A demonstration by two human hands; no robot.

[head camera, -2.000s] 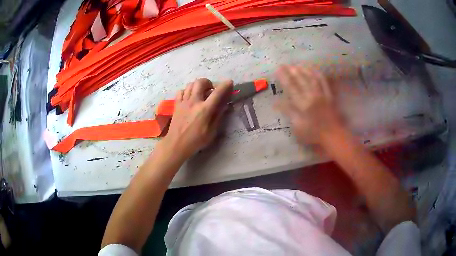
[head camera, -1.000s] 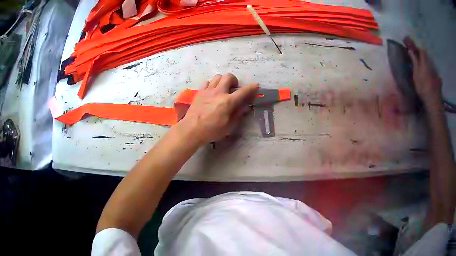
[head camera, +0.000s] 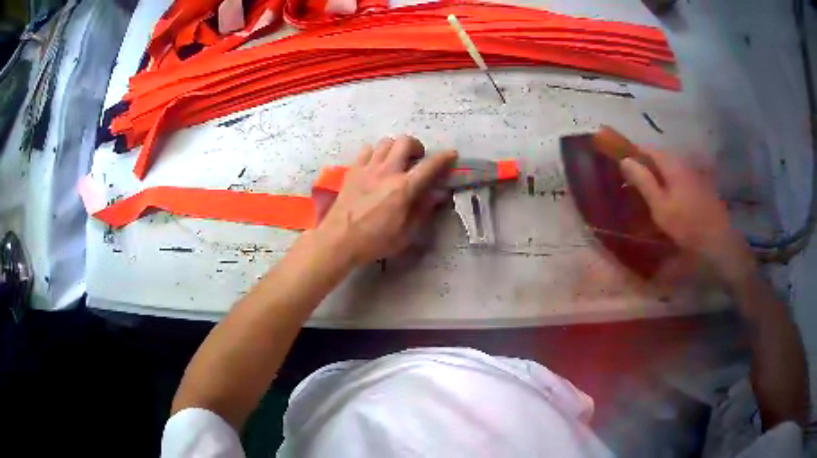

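Note:
My left hand (head camera: 381,197) holds the grey metal folder (head camera: 473,206) flat on the tabletop, fingers over its left part. An orange-red fabric strip (head camera: 228,206) runs from the left under my hand, with a fold beside it. A short orange end (head camera: 508,170) sticks out of the folder's right tip. My right hand (head camera: 685,201), blurred, grips the brown handle of the iron (head camera: 609,197). The iron is at the right, apart from the folder, its dark pointed end towards the upper left. The underside of the strip inside the folder is hidden.
A long stack of orange-red strips (head camera: 385,49) lies along the far side, with an awl (head camera: 468,40) across it. A heap of orange and pink pieces (head camera: 242,18) is behind at the left. A cord (head camera: 784,241) shows at the right. The tabletop (head camera: 296,277) is pale and black-marked.
My right hand has reached right, taken hold of the iron and brought it back leftward towards the folder. My left hand stays on the folder. The view has shifted a little.

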